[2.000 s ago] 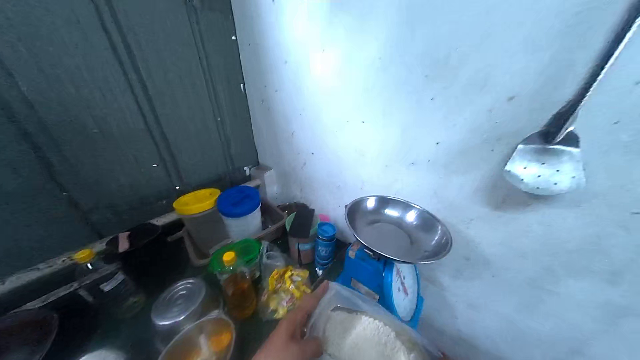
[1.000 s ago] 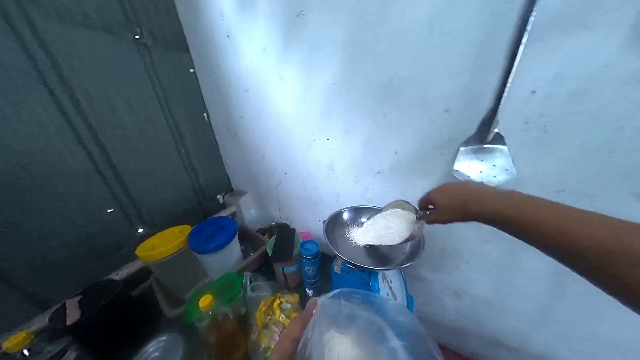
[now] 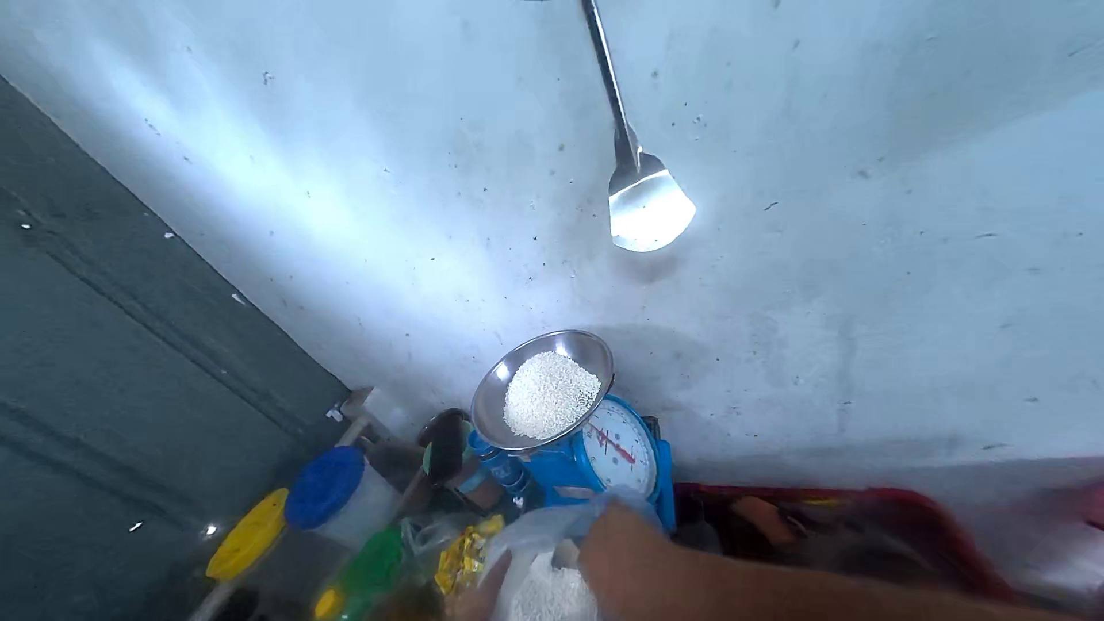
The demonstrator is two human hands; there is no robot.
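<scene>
A clear plastic bag (image 3: pixel 548 595) of white granules or powder is at the bottom middle. My left hand (image 3: pixel 474 595) holds its left side. My right hand (image 3: pixel 625 552) is at the mouth of the bag, closed on a scoop (image 3: pixel 567 553) that shows only in small part against the white contents. Just above, a round metal pan (image 3: pixel 492 405) sits tilted in view on a blue dial scale (image 3: pixel 556 470), with a heap of white granules (image 3: pixel 550 395) in it. The red pointer shows on the scale's dial (image 3: pixel 619 448).
Tubs with a blue lid (image 3: pixel 325 488) and a yellow lid (image 3: pixel 248 535) stand at the lower left, near a blue bottle (image 3: pixel 500 466) and yellow packets (image 3: pixel 466 552). A red crate (image 3: pixel 828 496) is right of the scale. A metal spatula (image 3: pixel 647 203) hangs on the wall.
My right hand has moved from over the pan down to the bag. The pan, bare two seconds ago, now holds a white heap. The view has turned to the right.
</scene>
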